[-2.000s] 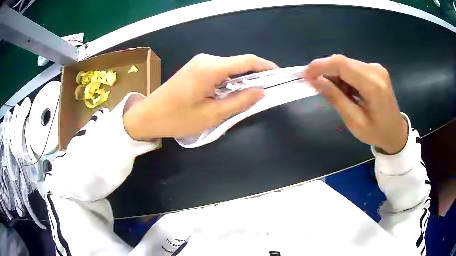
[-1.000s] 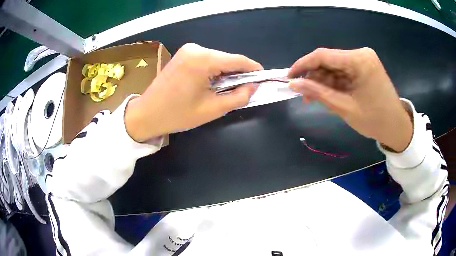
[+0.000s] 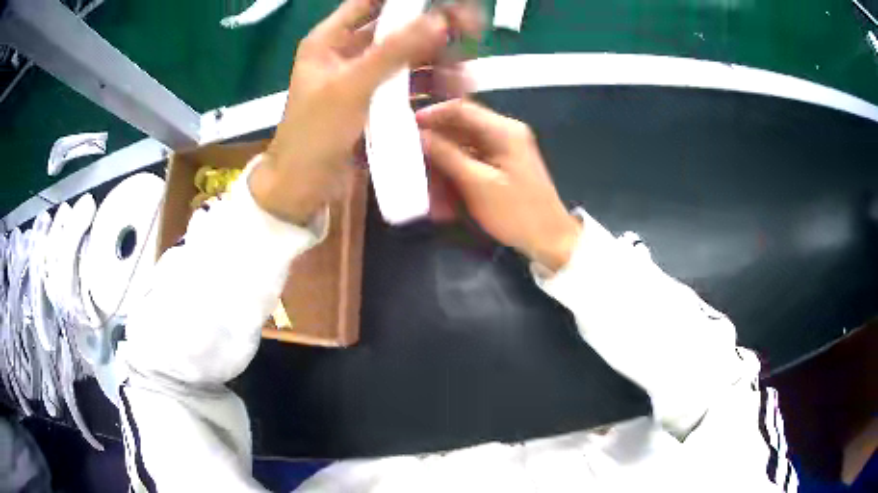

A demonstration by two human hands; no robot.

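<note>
A white curved housing stands nearly upright in the picture at upper centre, its plain smooth side showing and its top cut off by the edge. My left hand grips its upper part, with the thumb across it; those fingertips are blurred. My right hand is just right of the housing, fingers bent towards its edge. Whether it touches the housing or holds a wire is hidden by blur. A faint reddish line shows between the hands. The channel inside the housing is turned out of view.
An open cardboard tray with yellow scraps lies left, partly behind my left sleeve. Stacked white housings and a round white piece lie further left. A grey post and a green belt with white pieces are beyond the black mat.
The housing has turned from lying across to nearly upright and moved up and left with both hands. The red wire lying on the mat one second ago is no longer seen. The view has shifted.
</note>
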